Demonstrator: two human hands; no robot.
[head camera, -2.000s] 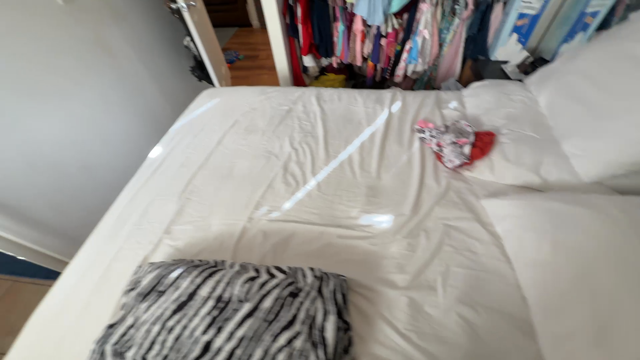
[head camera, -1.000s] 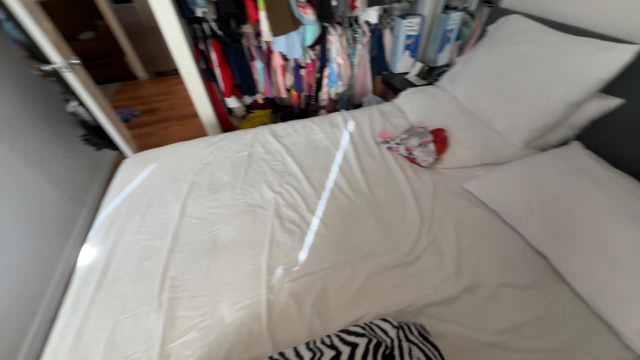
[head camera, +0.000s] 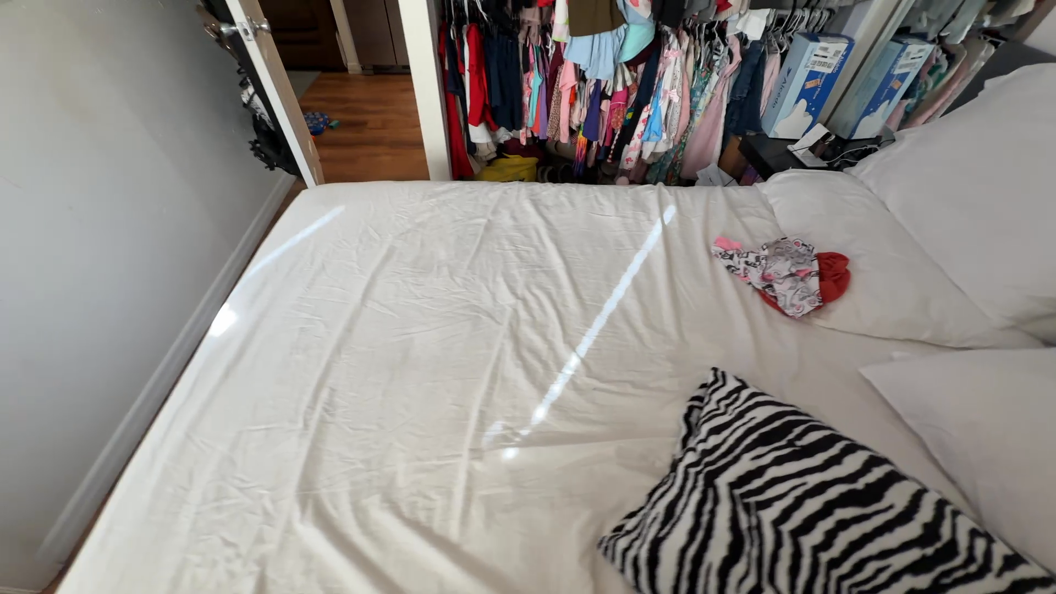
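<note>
Neither my left hand nor my right hand is in the head view. A zebra-striped cushion (head camera: 792, 495) lies at the lower right on a bed with a wrinkled cream fitted sheet (head camera: 396, 346); its lower part runs out of the frame. Beyond it, at the foot of a white pillow (head camera: 899, 264), rests a crumpled printed cloth (head camera: 784, 272) with red and pink parts. Another white pillow (head camera: 973, 421) is at the right edge, and a further large one (head camera: 982, 173) leans at the upper right. Streaks of light cross the sheet.
A grey wall (head camera: 99, 206) runs along the left. An open door (head camera: 276, 91) stands by a wooden floor (head camera: 371, 124). Behind the bed are a rack of small hanging clothes (head camera: 577, 91), blue boxes (head camera: 808, 82) and a dark nightstand (head camera: 775, 157) with cables.
The zebra-striped cushion, at the lower left two seconds ago, now shows at the lower right, turned at a different angle to the bed. The view has also shifted. The printed cloth stays near the pillow.
</note>
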